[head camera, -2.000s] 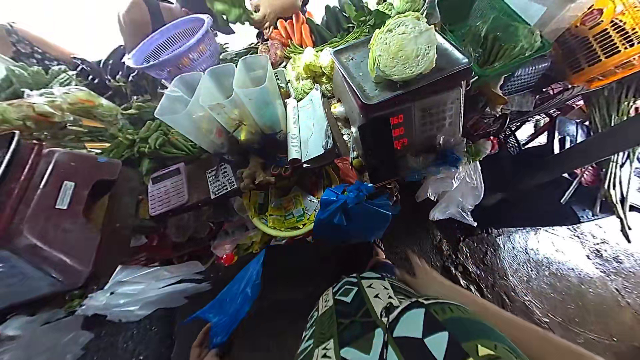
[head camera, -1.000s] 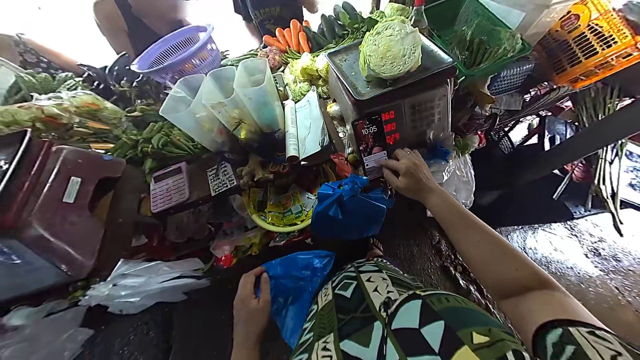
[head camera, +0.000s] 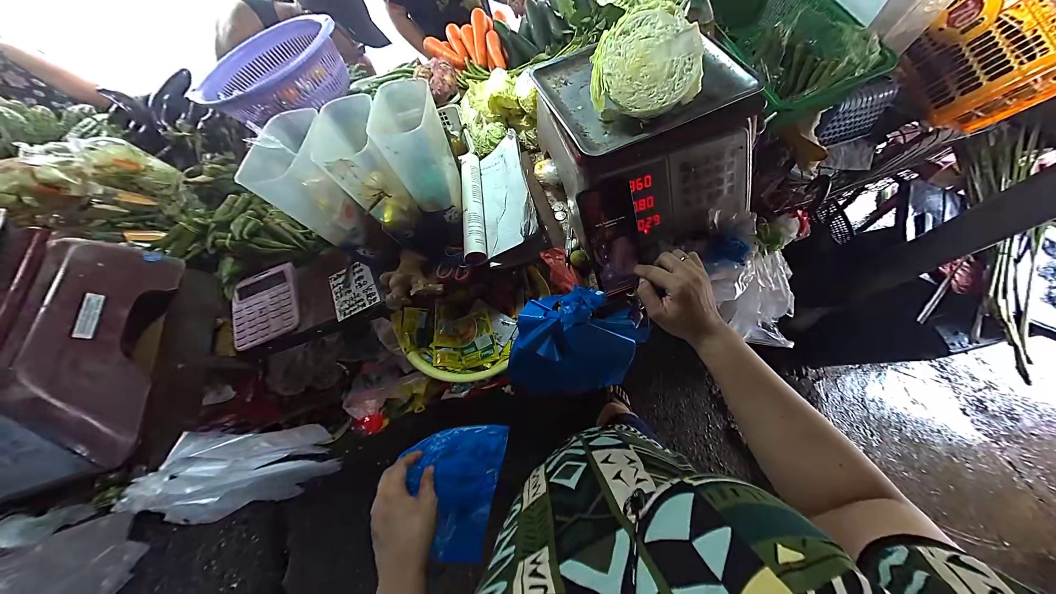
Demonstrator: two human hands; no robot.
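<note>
My left hand (head camera: 404, 511) grips the edge of a flat blue plastic bag (head camera: 469, 491) at the lower middle. A dark smartphone (head camera: 609, 235) stands upright before the scale's display, and my right hand (head camera: 681, 297) holds its lower right edge. Beside the phone's lower end is a full, knotted blue plastic bag (head camera: 571, 342). Behind them, a cabbage (head camera: 648, 62) rests on the metal pan of a digital scale (head camera: 709, 186) with lit red digits. The phone covers part of that display.
Clear plastic containers (head camera: 417, 148), a pink calculator (head camera: 266, 307) and a yellow-rimmed basket of packets (head camera: 458, 371) stand left of the scale. A purple basket (head camera: 276, 70), carrots (head camera: 470, 40) and an orange crate (head camera: 982, 62) lie farther back. White plastic bags (head camera: 235, 474) lie lower left. People stand behind the stall.
My right hand has come up from low by my lap, and the phone now stands before the scale. My left hand has risen with the flat blue bag.
</note>
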